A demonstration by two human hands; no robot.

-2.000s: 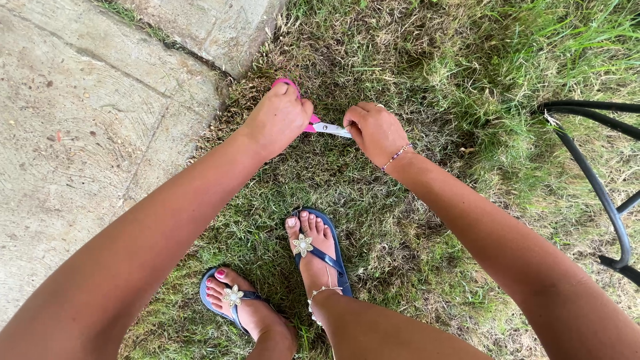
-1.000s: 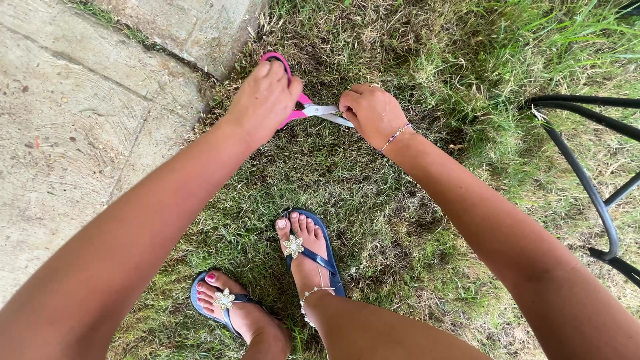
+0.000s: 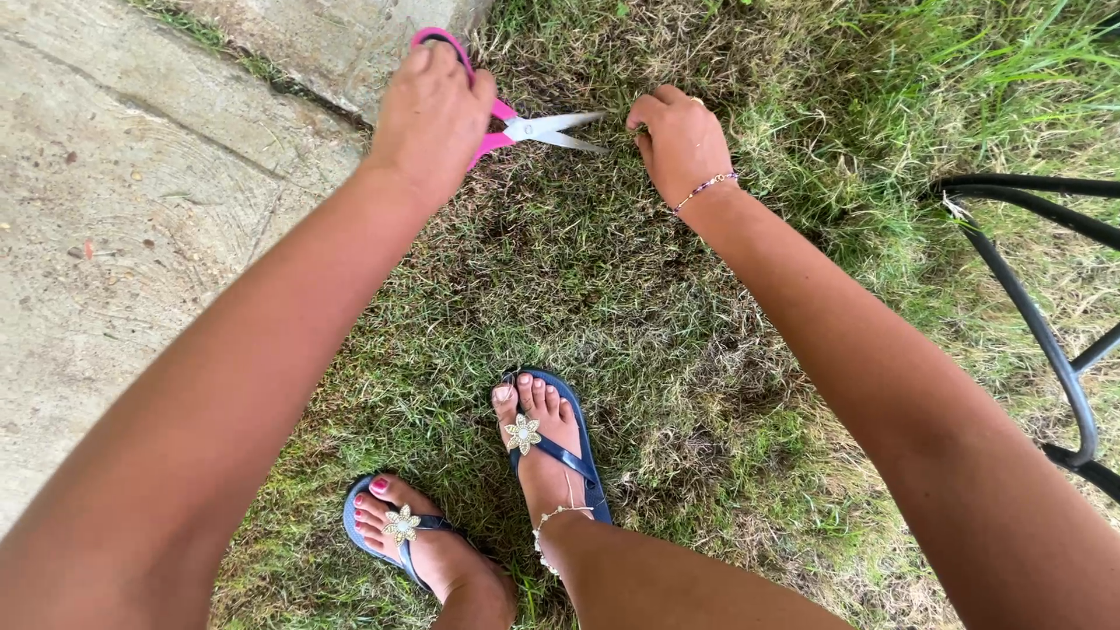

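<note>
My left hand [image 3: 435, 118] holds a pair of scissors [image 3: 528, 129] by their pink handles, over the grass close to the concrete's edge. Their metal blades stand apart and point right, toward my right hand [image 3: 682, 144]. That hand is low over the short grass [image 3: 604, 219], a little right of the blade tips, with its fingers curled. Whether it pinches any grass does not show. A thin bead bracelet circles the right wrist.
A concrete slab [image 3: 131, 175] lies along the left. Black metal bars [image 3: 1024, 280] stand at the right edge, beside taller green grass [image 3: 980, 70]. My feet, in dark blue flip-flops [image 3: 577, 429] with flower ornaments, are on the grass below.
The scissor blades, nearly together two seconds ago, have opened. The right hand was at the blade tips in both earlier frames; a gap now separates them.
</note>
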